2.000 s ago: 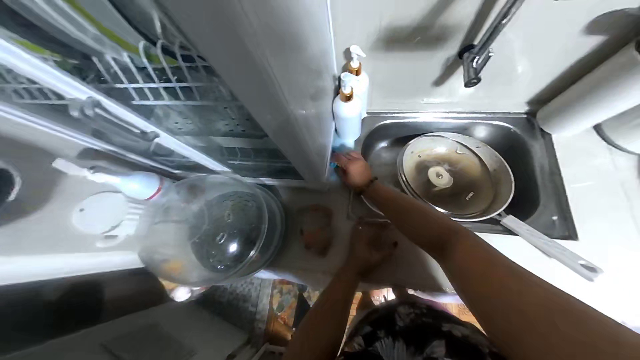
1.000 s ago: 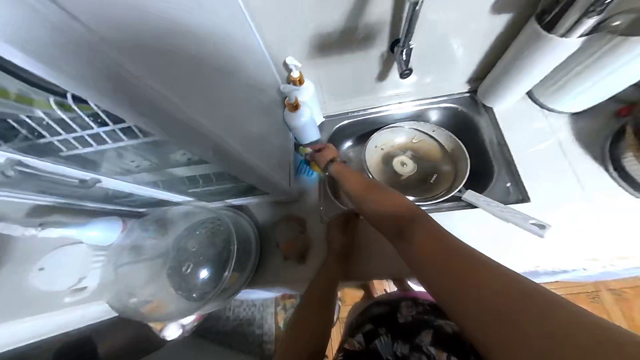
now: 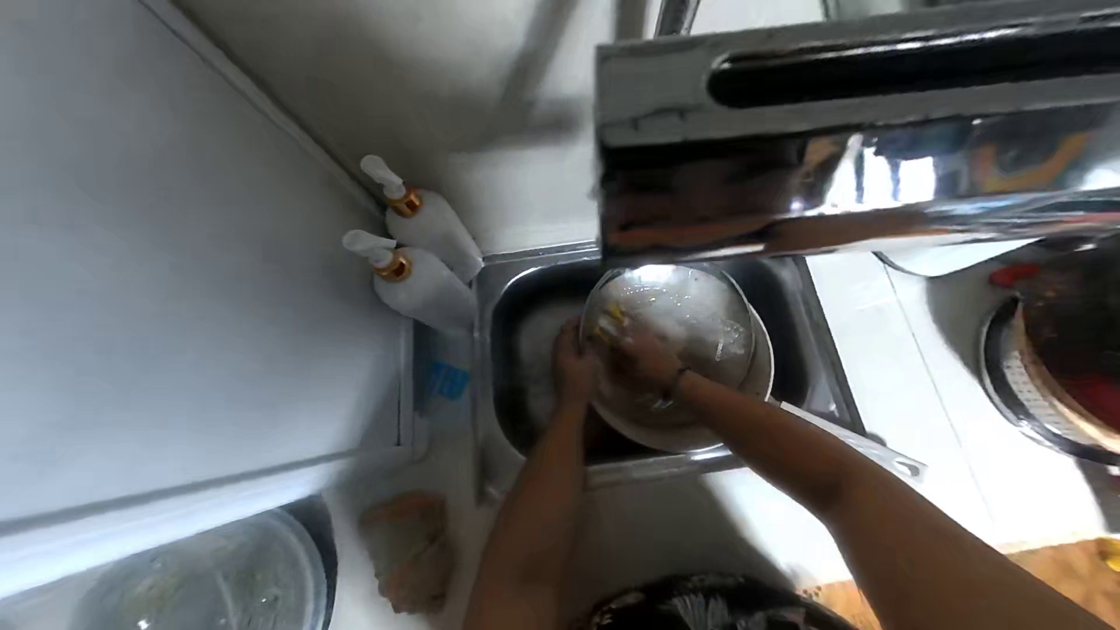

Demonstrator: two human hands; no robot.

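Observation:
A round glass lid (image 3: 700, 306) lies tilted over a pan (image 3: 759, 372) in the steel sink (image 3: 516, 455). My left hand (image 3: 573, 359) grips the lid's left edge. Pressed on the wet, sudsy lid is my right hand (image 3: 643, 354), with a yellow sponge (image 3: 612, 319) at its fingers; blur hides part of it. The pan's long handle (image 3: 857, 437) sticks out over the sink's right rim. Left of the sink stand two white pump bottles (image 3: 424, 293) (image 3: 437, 232) with gold collars.
A shiny metal fixture (image 3: 857, 157) overhangs the sink's back right. A blue object (image 3: 448, 381) lies left of the sink, near a grey cabinet (image 3: 201, 262). A brownish cloth (image 3: 409, 551) is on the counter. At the right sits a pot (image 3: 1050, 367), and a clear round cover (image 3: 210, 577) is lower left.
My right hand has moved from beside the bottles into the sink, onto the lid. My left hand has moved from the counter's front to the lid's edge. The view has shifted closer to the sink.

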